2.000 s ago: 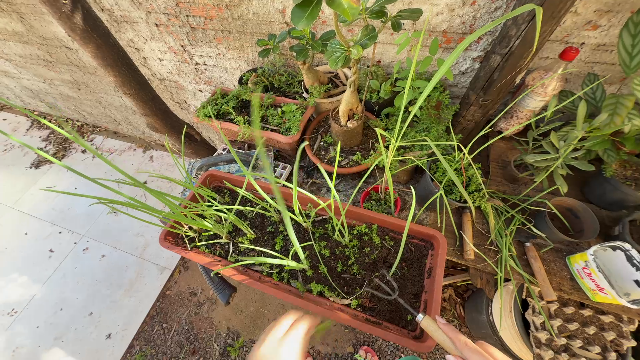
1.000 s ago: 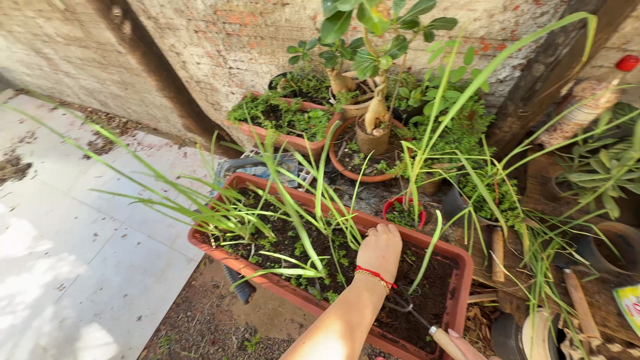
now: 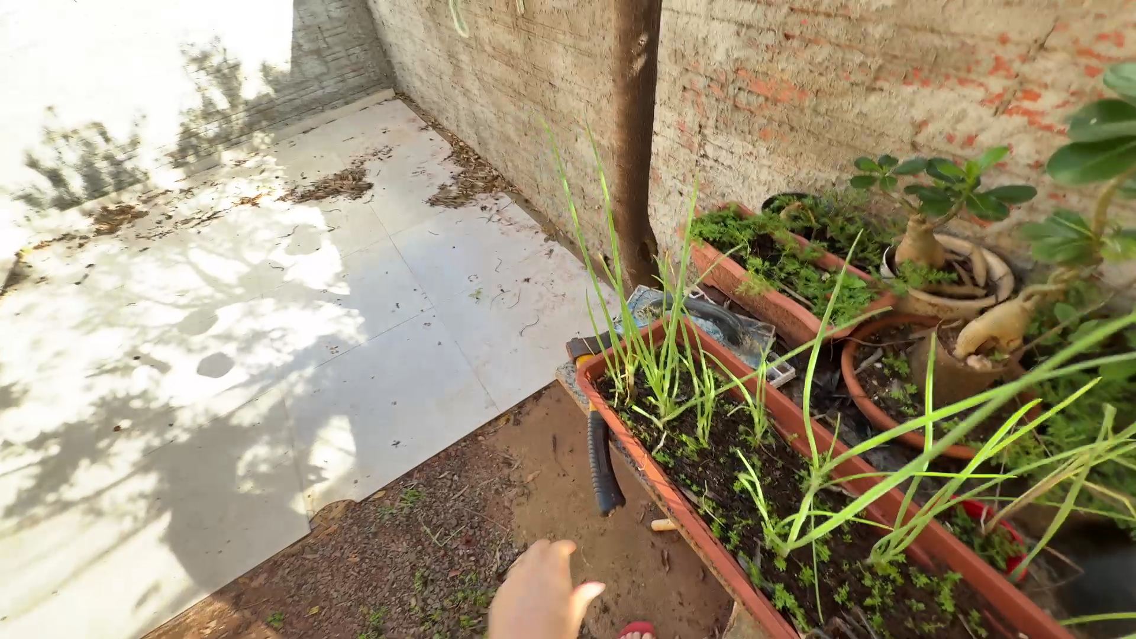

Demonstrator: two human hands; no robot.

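Note:
My left hand is at the bottom middle, over bare ground and left of a long terracotta-coloured planter. It looks empty, with the thumb apart; the other fingers are partly hidden by blur. The planter holds dark soil, tall thin green shoots and small leafy seedlings. My right hand and the hand fork are out of view. A tool with a black ribbed handle hangs at the planter's far left end.
Behind the planter stand a smaller rectangular planter, a round pot and a desert rose in a bowl. A wooden post rises by the brick wall. Pale paving with dry leaves lies left, beside gravelly soil.
The view has swung far to the left. My left hand has moved from above the planter's soil to its outer side. The right hand and fork have left the view.

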